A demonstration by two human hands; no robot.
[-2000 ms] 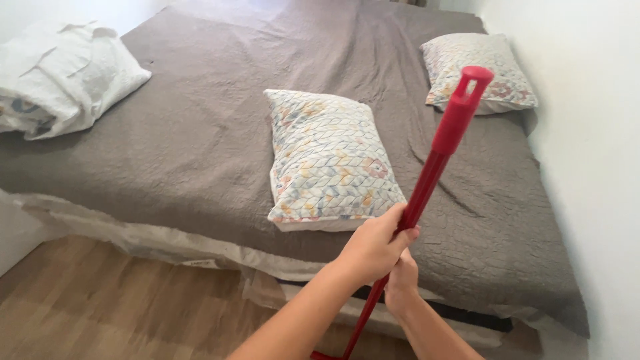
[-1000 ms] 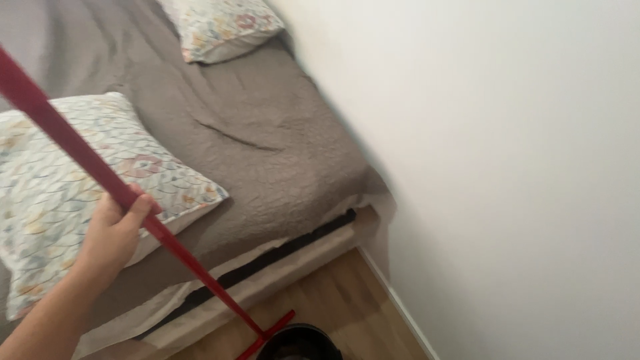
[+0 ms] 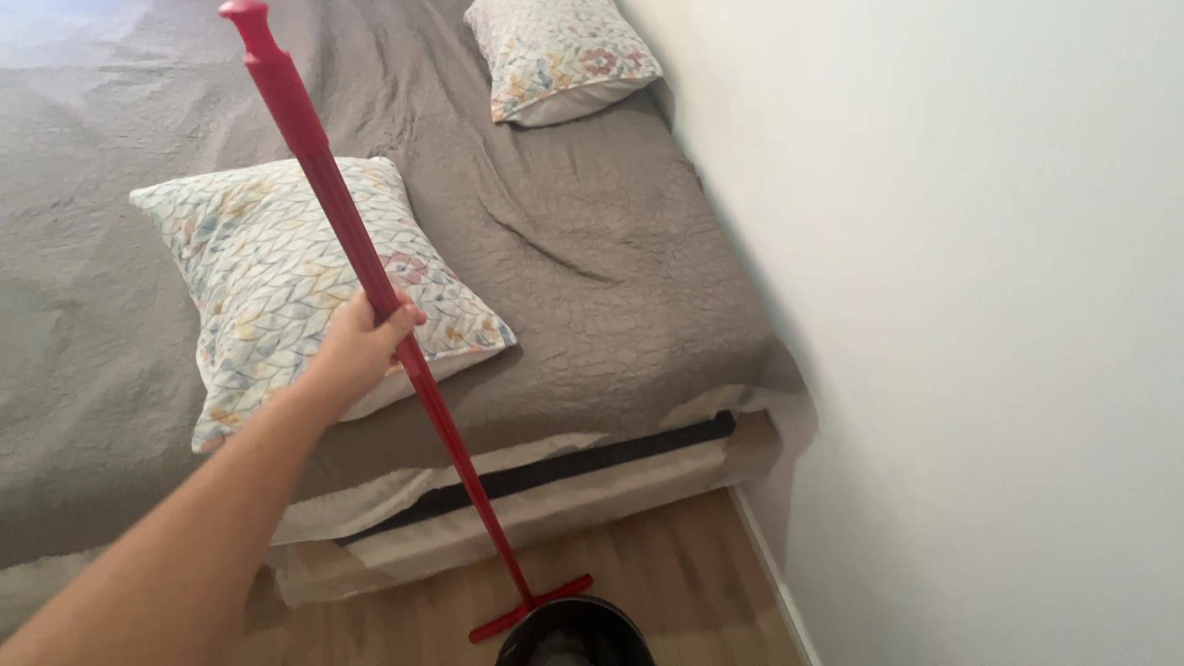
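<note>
My left hand (image 3: pixel 370 338) is closed around the middle of a red pole (image 3: pixel 449 430), which slants from the upper left down to the floor. A grooved section and a red end cap with a narrow neck form its top. At its foot a red crossbar (image 3: pixel 561 589) lies low by the floor, right behind the rim of a round black container (image 3: pixel 610 618); whether they touch I cannot tell. What lies inside the container is too dark to name. A patterned pillow (image 3: pixel 277 268) rests on the bed behind my hand. My right hand is out of view.
A bed with a wrinkled grey-brown cover (image 3: pixel 592 342) fills the left and middle. A second patterned pillow (image 3: pixel 564 55) lies near the white wall (image 3: pixel 971 324) on the right. Below the bed's edge shows wooden flooring (image 3: pixel 684 555), bordered by a white baseboard (image 3: pixel 782 601).
Two seconds ago both my hands held the red pole; now only the left does, and the right has left the view. The view has turned right and downward, bringing in the black container.
</note>
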